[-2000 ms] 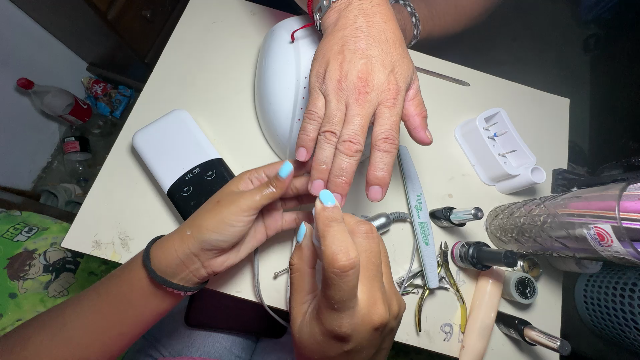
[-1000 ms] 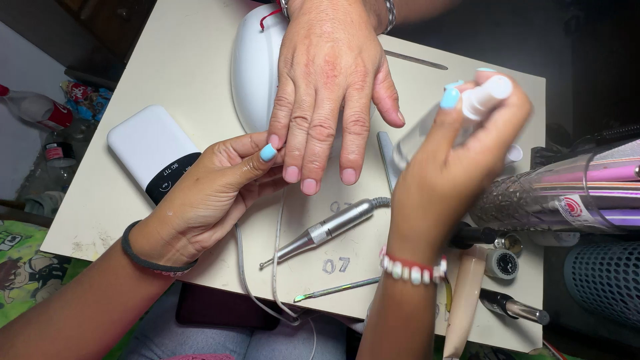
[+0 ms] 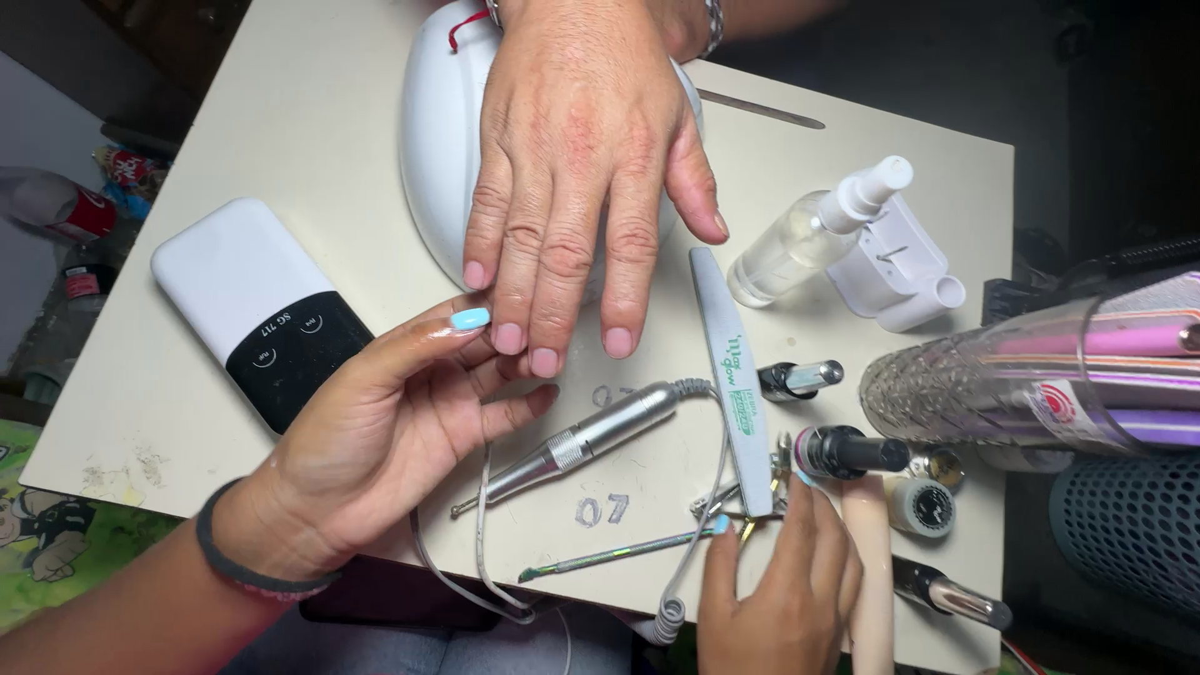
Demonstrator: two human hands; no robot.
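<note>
My left hand [image 3: 403, 431] lightly holds a fingertip of another person's hand [image 3: 581, 178], which rests palm down over a white rounded nail lamp [image 3: 436, 150]. My right hand [image 3: 783, 581] has its thumb and forefinger apart around metal cuticle nippers [image 3: 781, 469], partly hidden by a grey nail file [image 3: 736, 384]; no firm grip shows. A silver nail drill handpiece [image 3: 581, 441] lies between my hands, above a green metallic cuticle pusher [image 3: 619, 555]. The clear spray bottle [image 3: 783, 248] stands beside a white bit holder [image 3: 895, 267].
A white and black drill control unit [image 3: 267, 314] lies at left. Nail polish bottles [image 3: 848, 452] and a clear jar of files [image 3: 984, 375] crowd the right side, near a blue perforated basket [image 3: 1134, 525]. A looped cable [image 3: 480, 525] hangs over the near table edge [image 3: 122, 502].
My right hand has let go of the spray bottle, which it held one second ago, and moved down to the nippers. My left hand remains at the other person's fingertips.
</note>
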